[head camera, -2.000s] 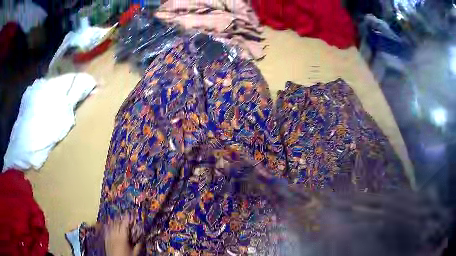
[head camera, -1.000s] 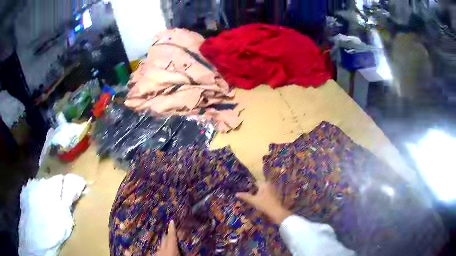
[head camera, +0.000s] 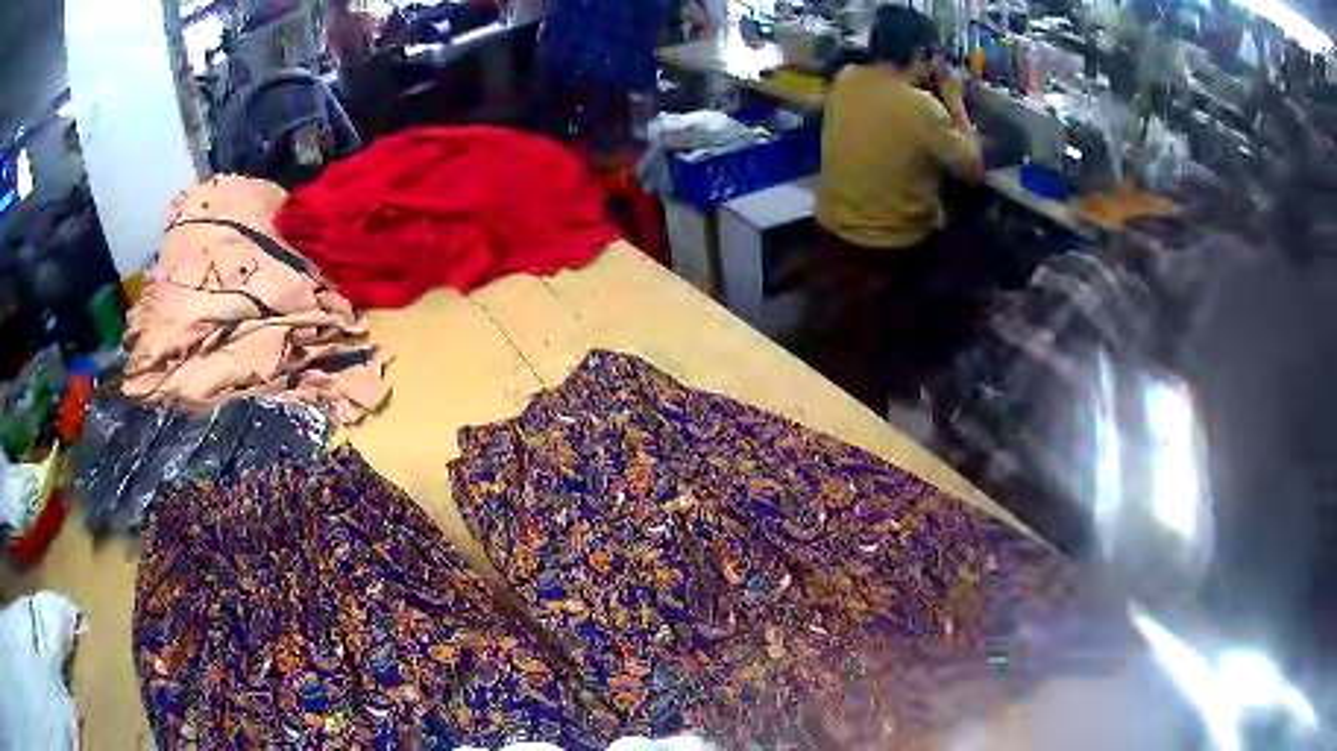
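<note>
One printed garment (head camera: 323, 616), dark blue with dense orange, red and white floral motifs, lies on the tan table at lower left, its top gathered. A second printed garment (head camera: 660, 528) in the same print lies to its right, narrow gathered top at the back, widening towards the lower right, where it blurs. Their lower parts meet near the bottom edge. Neither of my hands is in view. Small white patches, perhaps sleeve cloth, show at the bottom edge.
The tan table (head camera: 484, 349) bears peach striped cloth (head camera: 235, 316), a red cloth pile (head camera: 440, 213), dark plastic-wrapped goods (head camera: 191, 448) and white cloth (head camera: 37, 668) at left. Beyond it are a blue crate (head camera: 741, 169) and a seated person in a mustard top (head camera: 887, 162). Glare blurs the right.
The view has swung right and up, bringing the person into sight. Both hands, on the left garment a second ago, have left the picture. The left garment's top looks flatter.
</note>
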